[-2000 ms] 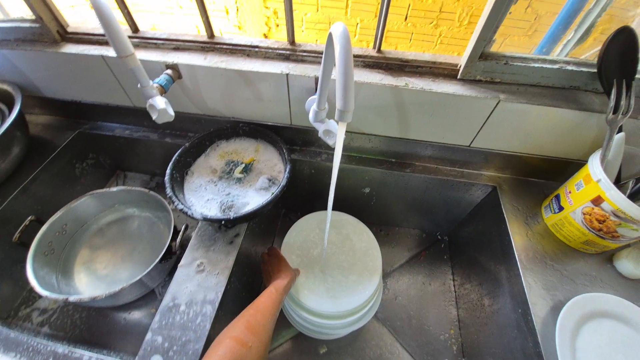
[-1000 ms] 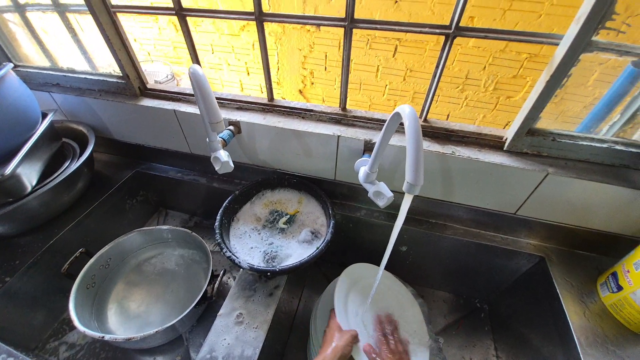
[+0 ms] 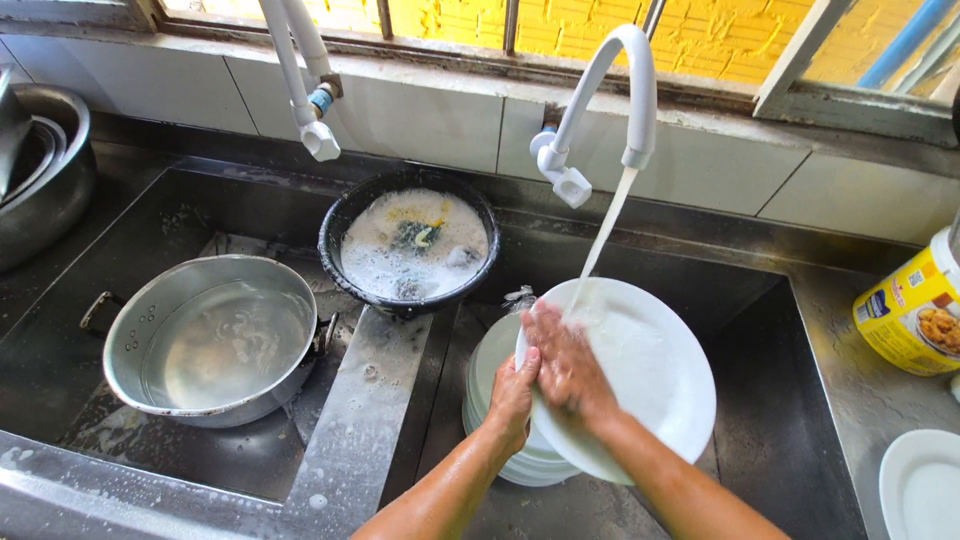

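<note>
A white plate [image 3: 652,360] is tilted under the running water of a white faucet [image 3: 637,97]. My left hand [image 3: 514,394] grips the plate's left edge, thumb on the rim. Flat on the plate's upper face, in the water stream, lies my right hand [image 3: 566,364]; it is wet and slightly blurred. Below and to the left, a stack of plates [image 3: 487,375] stands in the right basin, partly hidden by the held plate and my left hand.
A black bowl [image 3: 487,255] of suds sits at the divider [image 3: 367,397]. An aluminium pot [image 3: 217,405] of water stands in the left basin. Metal basins [image 3: 75,180] are at far left. At right are a yellow tub [image 3: 907,315] and another white plate [image 3: 922,480]. A second faucet [image 3: 320,139] hangs left.
Two seconds ago one hand was at the side of the stack. One second ago both hands were at a raised plate under the water; now that plate is seen farther right of the stack.
</note>
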